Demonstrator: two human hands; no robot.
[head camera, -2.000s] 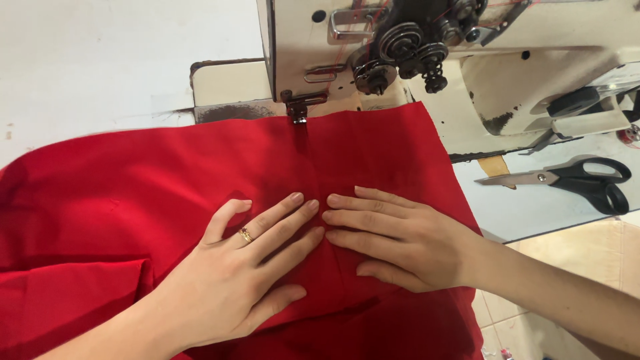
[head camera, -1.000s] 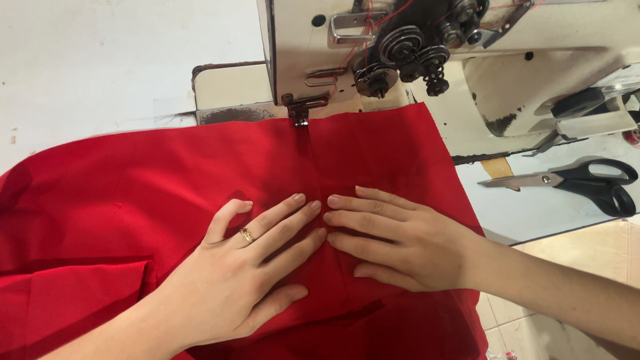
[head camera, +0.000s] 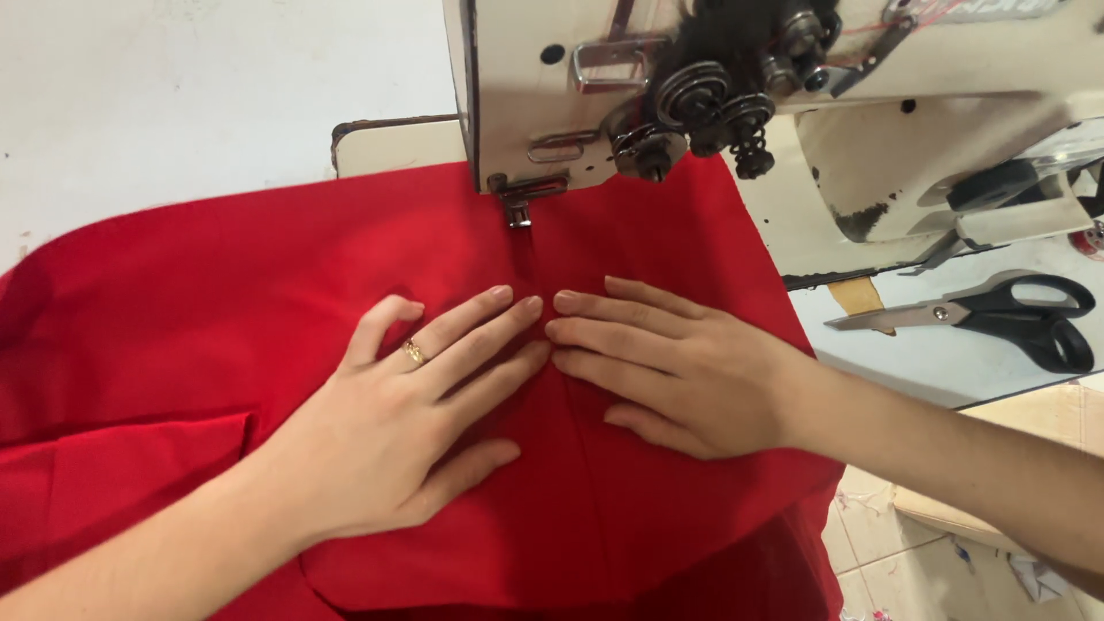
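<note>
Red fabric (head camera: 293, 285) lies under the presser foot (head camera: 517, 214) of a sewing machine (head camera: 535, 112), with a seam line running down from the foot. My left hand (head camera: 414, 405) rests flat on the cloth left of this line, fingers apart, a gold-coloured ring on one finger. Just right of the line, my right hand (head camera: 681, 371) lies flat on the same cloth. The fingertips of both hands nearly meet below the foot. Neither hand grips anything. The needle cannot be made out.
Black-handled scissors (head camera: 975, 315) lie on the white table (head camera: 888, 371) at the right, over a small tan piece (head camera: 856, 297). The machine's dark tension discs (head camera: 694, 95) carry red thread. A cream padded surface (head camera: 1026, 423) and a tiled floor (head camera: 906, 561) show at lower right.
The red fabric has moved away from me under the presser foot; its upper edge now lies farther behind the foot. Both hands keep nearly the same place in view.
</note>
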